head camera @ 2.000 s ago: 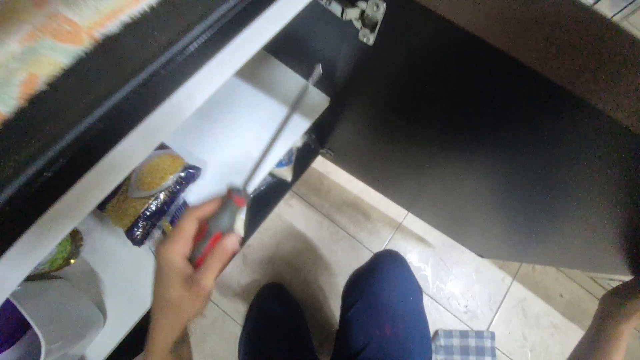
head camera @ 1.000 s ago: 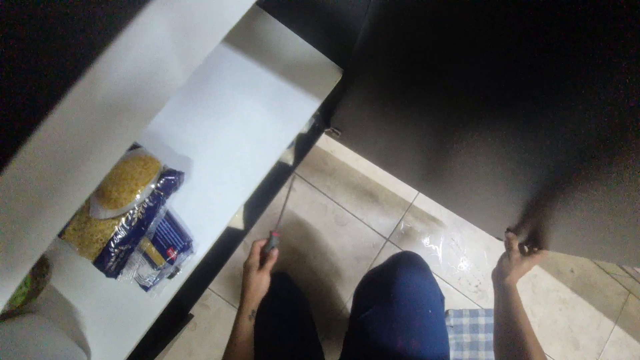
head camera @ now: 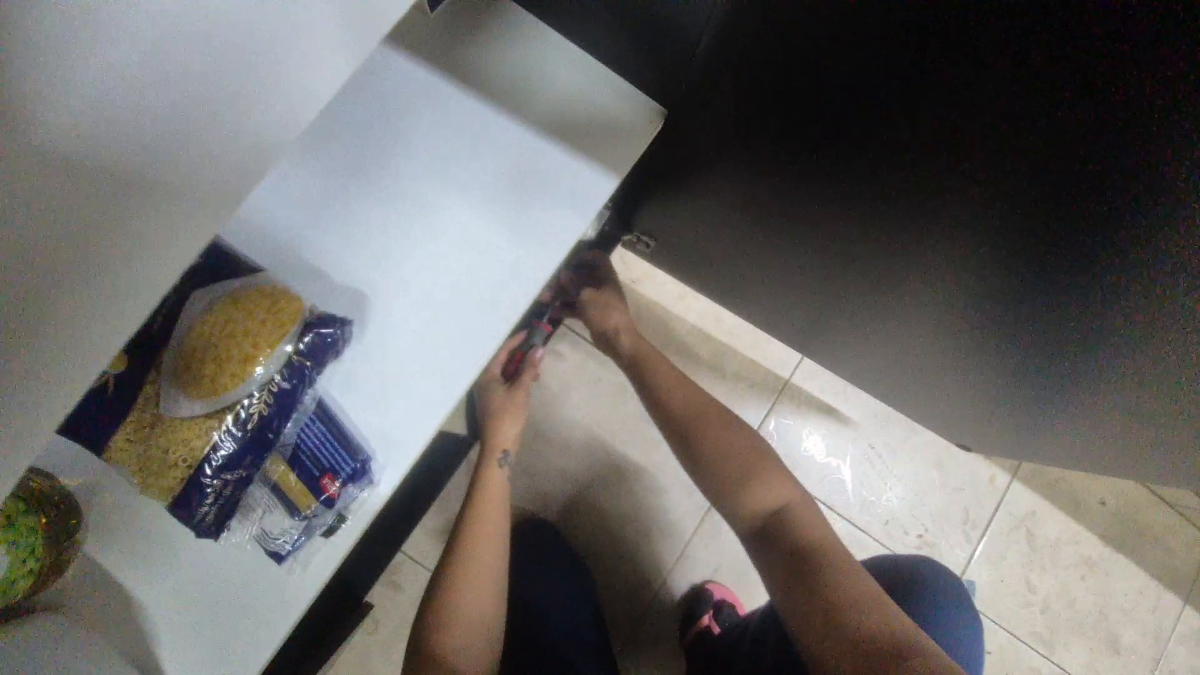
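Observation:
My left hand (head camera: 506, 384) grips the red and dark handle of a screwdriver (head camera: 527, 349) beside the front edge of a white cabinet shelf (head camera: 441, 253). The screwdriver points up and away, toward my right hand (head camera: 595, 300), and its tip is hidden. My right hand reaches to the shadowed cabinet edge just beyond the handle; its fingers are dark and blurred, so I cannot tell whether they hold anything. A metal hinge part (head camera: 639, 242) is close to that hand, at the near corner of a large black door panel (head camera: 891, 206).
On the shelf are a blue and clear bag of pasta (head camera: 230, 375) and a smaller blue packet (head camera: 314, 469). A green item in a clear wrapper (head camera: 36, 539) is at the far left. Light floor tiles (head camera: 862, 469) lie below, with a pink and black shoe (head camera: 710, 609).
My right hand has moved left, from the door panel's lower edge to the cabinet edge near the screwdriver. My left hand still holds the screwdriver, now closer to the shelf edge.

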